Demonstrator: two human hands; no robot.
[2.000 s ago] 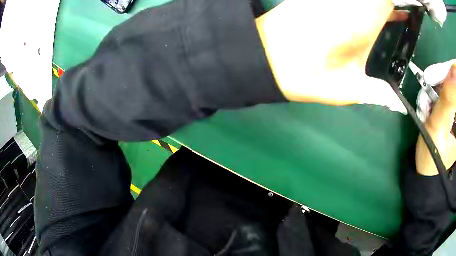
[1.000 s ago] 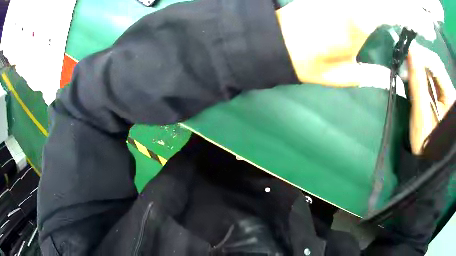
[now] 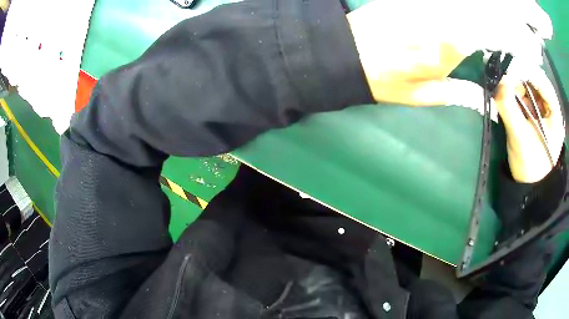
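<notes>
A thin black phone frame (image 3: 479,187) is held up at the right, its long rail running down and its corner near the bench edge. My left hand (image 3: 430,56), washed out by glare, has white-covered fingers around the frame's upper end. My right hand (image 3: 527,134) is at the far right, seen through the frame's opening. It holds a thin silver tool, probably tweezers (image 3: 541,124), lying across the palm. The tool's tip and the exact finger contacts are hidden or lost in glare.
The green mat (image 3: 349,162) lies below my hands. Another black frame (image 3: 184,2) is cut off at the top edge. A pale sheet (image 3: 43,50) and a red patch (image 3: 85,91) are at the left. Black parts with white lines (image 3: 22,249) are at lower left.
The black frame has turned from beside my left hand to hang down towards the bench edge. My right hand has moved up and closer to my left hand. The view has shifted slightly.
</notes>
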